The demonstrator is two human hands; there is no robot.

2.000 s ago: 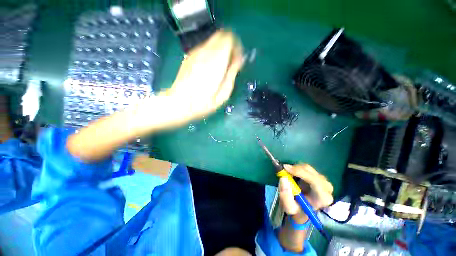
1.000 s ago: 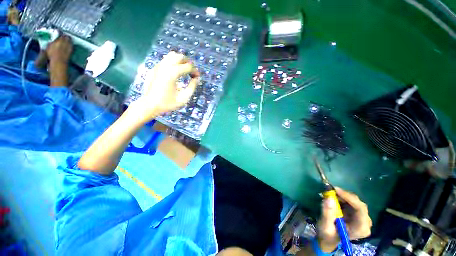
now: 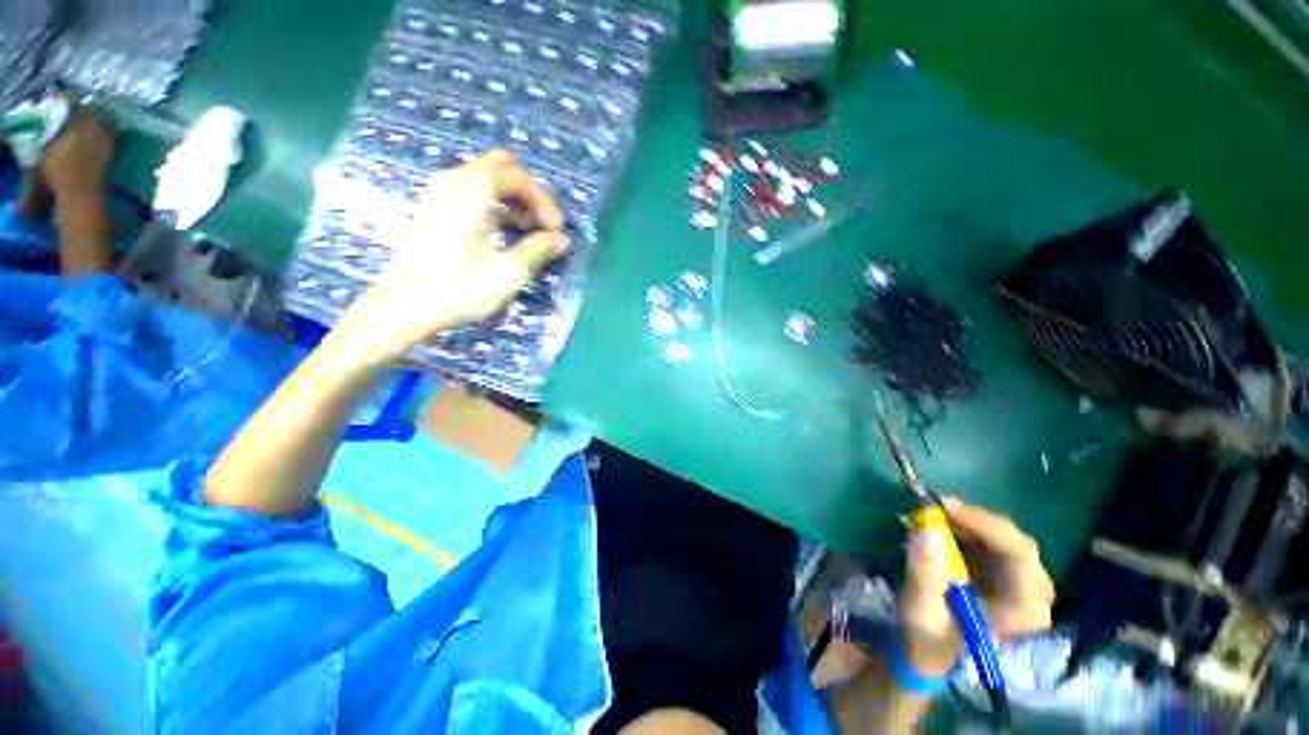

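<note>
My left hand (image 3: 481, 244) is over the lower part of the clear blister tray (image 3: 503, 72), thumb and fingertips close together; I cannot tell whether they pinch a disc. My right hand (image 3: 976, 574) holds the soldering iron (image 3: 940, 546) by its yellow and blue handle, tip pointing up and left, just below the heap of black lead wires (image 3: 915, 342). Several small round PCBs (image 3: 675, 319) lie right of the tray, with one apart (image 3: 798, 328) nearer the heap. A curved strand of solder wire (image 3: 721, 316) lies between them.
The solder spool (image 3: 784, 40) stands at the far side, with red-lead components (image 3: 768, 190) and tweezers (image 3: 807, 234) below it. The fume extractor fan (image 3: 1134, 309) is at right, above a dark fixture (image 3: 1220, 531). Another person's hand (image 3: 79, 158) and blue sleeve are at far left.
My left hand has moved from beside the spool to over the blister tray and stays there. The view has shifted left, then slightly back. My right hand still holds the iron.
</note>
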